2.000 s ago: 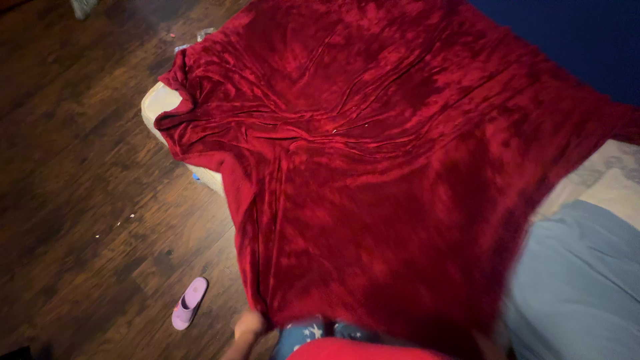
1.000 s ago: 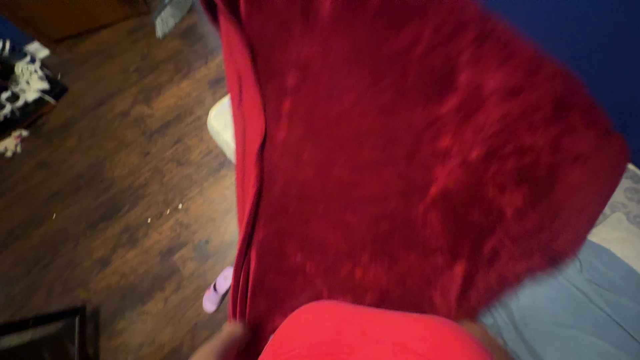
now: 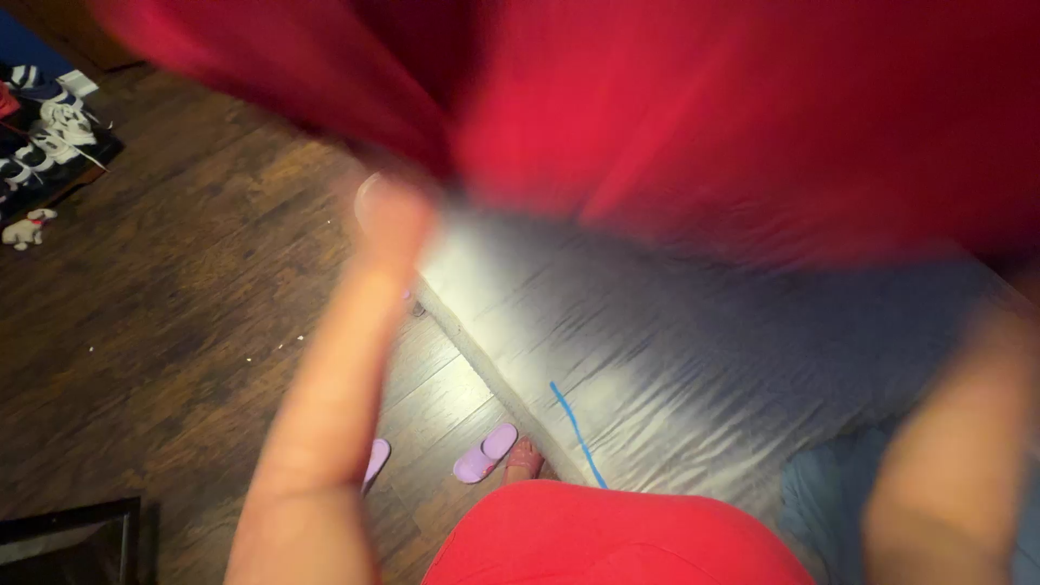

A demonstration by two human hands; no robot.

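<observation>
A red plush blanket (image 3: pixel 691 106), blurred by motion, hangs raised across the top of the view. My left hand (image 3: pixel 398 203) grips its lower left edge. My right hand (image 3: pixel 1016 301) is at the far right by the blanket's other side, very blurred, so its grip cannot be made out. Below the blanket lies a mattress with a wrinkled pale sheet (image 3: pixel 634 357), partly in shadow. A thin blue strip (image 3: pixel 578 435) runs along the sheet near its edge. Blue-grey fabric (image 3: pixel 837 487) lies on the lower right, partly behind my right forearm.
Lilac slippers (image 3: pixel 486 453) are on the wood floor (image 3: pixel 187 284) beside the mattress, near a bare foot (image 3: pixel 524 459). Shoes (image 3: pixel 65 122) fill a rack at the upper left, with a small plush dog (image 3: pixel 28 229) below. A black-framed object (image 3: pixel 73 516) lies lower left.
Both hands have moved up and forward from the lower edge of the view. The blanket has risen with them, and the sheet it covered now shows beneath.
</observation>
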